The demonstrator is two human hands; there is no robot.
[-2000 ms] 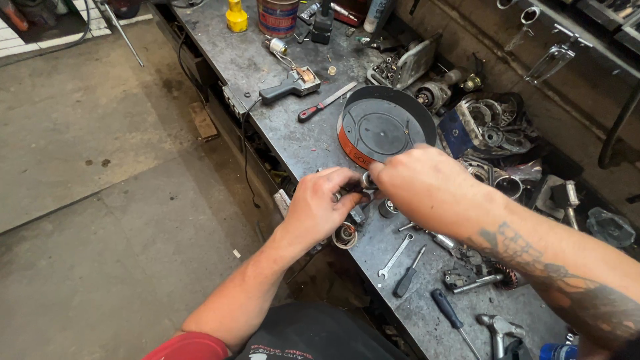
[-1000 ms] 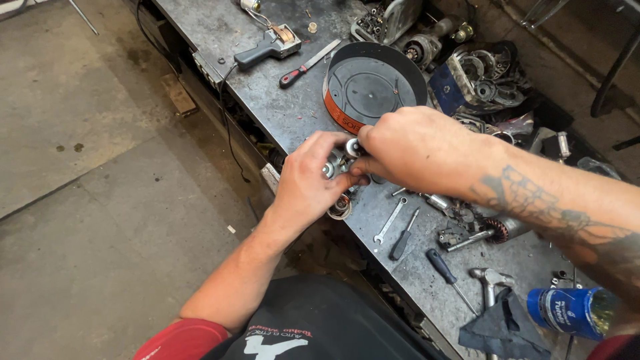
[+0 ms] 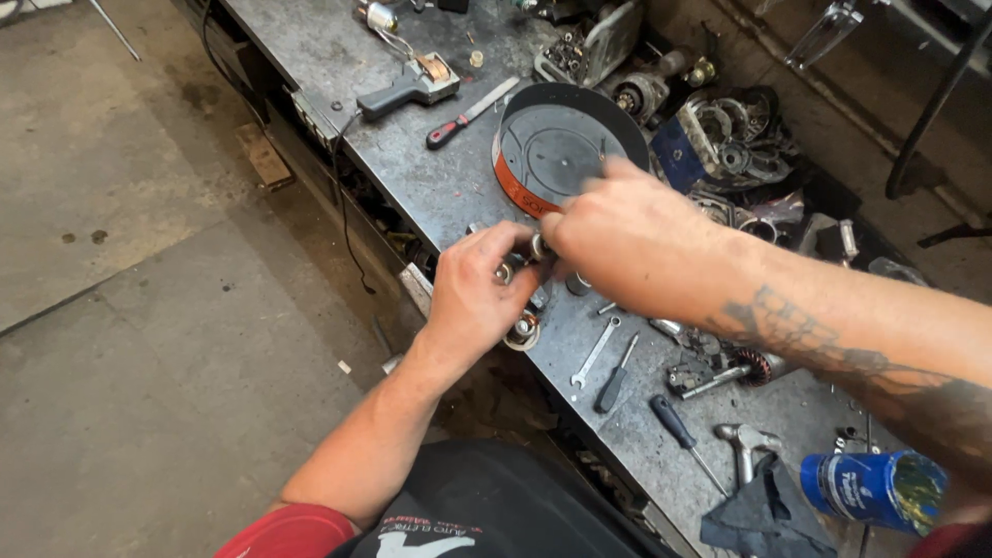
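Note:
Over the near edge of the metal workbench [image 3: 434, 194], my left hand [image 3: 480, 287] grips a small metal part [image 3: 505, 273] with round ends, mostly covered by the fingers. My right hand [image 3: 604, 225], blurred, touches or holds the round silvery end [image 3: 538, 246] of a part beside it; what its fingers close on is hidden. Just below my left hand lies a round part with copper windings [image 3: 523, 327]. Behind my right hand stands a round black tray with an orange rim [image 3: 511, 182]. A combination wrench [image 3: 596, 353] and a screwdriver [image 3: 616, 377] lie nearer me.
A soldering gun [image 3: 411, 87] and a red-and-black handled file [image 3: 471, 114] lie at the far left. Dismantled metal parts [image 3: 732, 139] crowd the wall side. At the right are another screwdriver [image 3: 686, 442], a hammer [image 3: 748, 442], a dark cloth [image 3: 767, 515] and a blue can [image 3: 872, 488].
Both hands stay close together at the bench edge. My right hand has shifted on the part, and its fingers now hide more of the round end. The view has moved somewhat.

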